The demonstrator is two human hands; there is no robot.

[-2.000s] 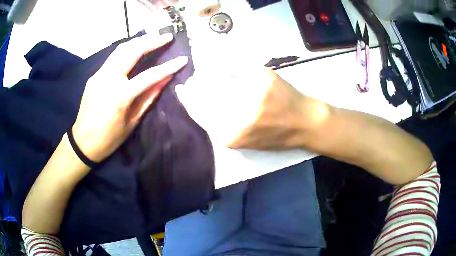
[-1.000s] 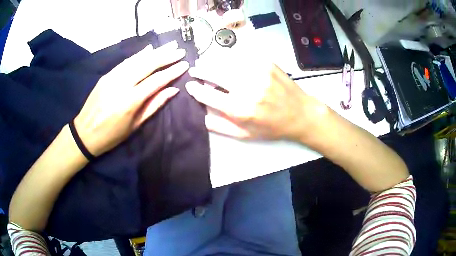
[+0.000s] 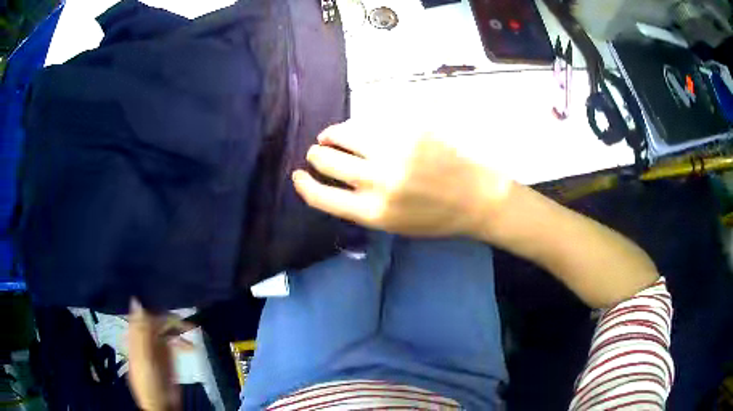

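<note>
The navy garment piece [image 3: 161, 144] covers the left of the white table and hangs over its front edge. Its pale seam line runs up toward the presser foot [image 3: 329, 11], which is cut off at the top edge. My right hand [image 3: 402, 181] is at the cloth's right edge, its curled fingertips on or just above it; whether they pinch it is unclear. My left hand [image 3: 153, 353] is small and blurred at the cloth's lower edge, low on the left; its fingers cannot be made out.
A smartphone [image 3: 513, 30] lies right of the round metal disc [image 3: 382, 18]. Pink snips [image 3: 562, 80], black-handled shears [image 3: 607, 116] and a black-covered notebook stack [image 3: 671, 96] lie farther right. A small white patch [image 3: 272, 285] shows below the cloth.
My left hand has left the cloth near the needle and moved down to its lower edge. The cloth now lies higher and straighter. My right hand has moved slightly down.
</note>
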